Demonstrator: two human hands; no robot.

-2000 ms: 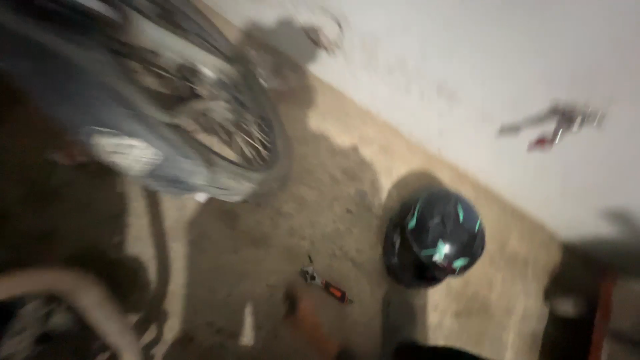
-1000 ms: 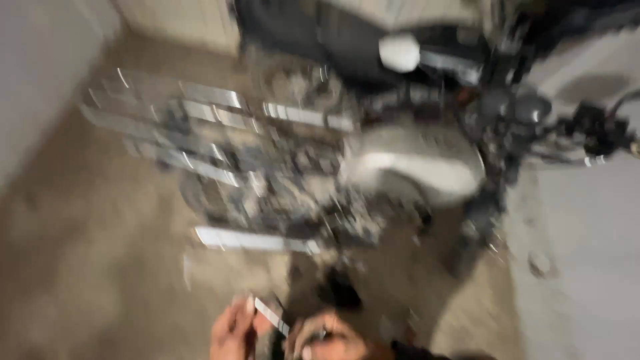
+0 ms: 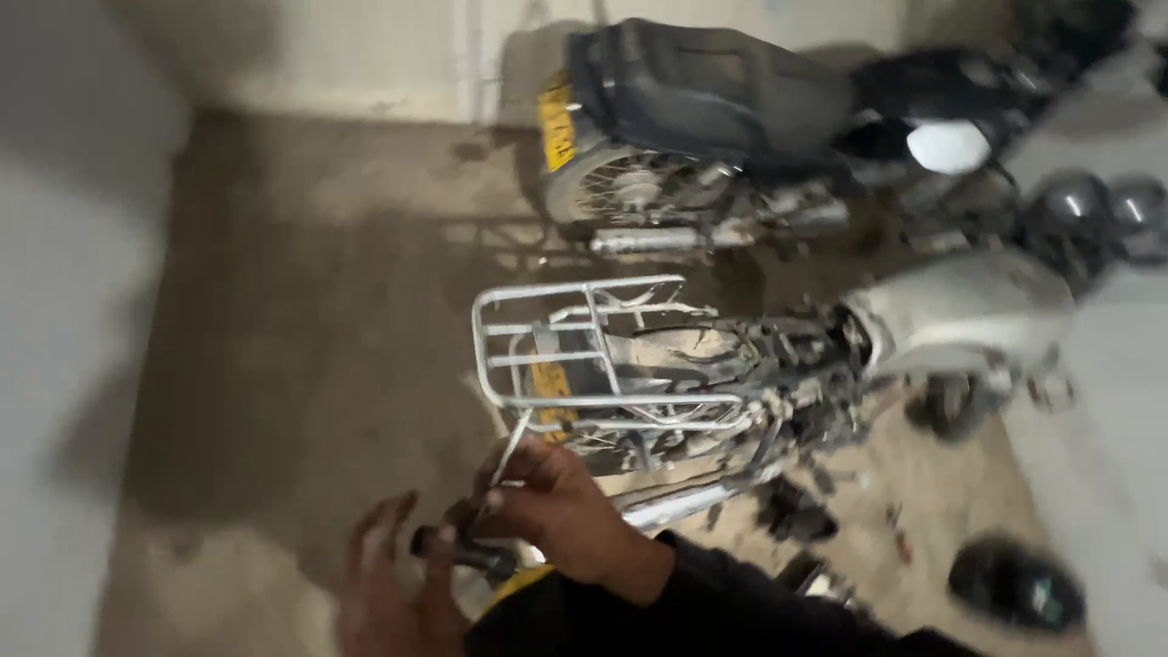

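Note:
My right hand [image 3: 557,516], in a dark sleeve, pinches a thin silver metal tool or rod [image 3: 513,449] that points up toward the rear carrier. My left hand [image 3: 392,584], blurred, is to the left with its fingers raised. A dark cylindrical object [image 3: 484,555] lies between the hands; whether the left hand grips it cannot be told. Just beyond them is a motorcycle's silver tubular rear carrier [image 3: 598,401], with its frame [image 3: 803,365] exposed and a pale fuel tank [image 3: 967,310].
A second motorcycle with a dark seat [image 3: 703,91] and spoked rear wheel [image 3: 634,187] stands behind, near the wall. A dark helmet [image 3: 1017,584] lies on the floor at lower right. Small dark items [image 3: 798,511] and a red-handled item [image 3: 902,546] lie beside the carrier motorcycle.
The view has swung from the helmet and wall to the motorcycles. Both hands, low in the frame a second ago with a silver strip between them, now appear higher and farther left-centre.

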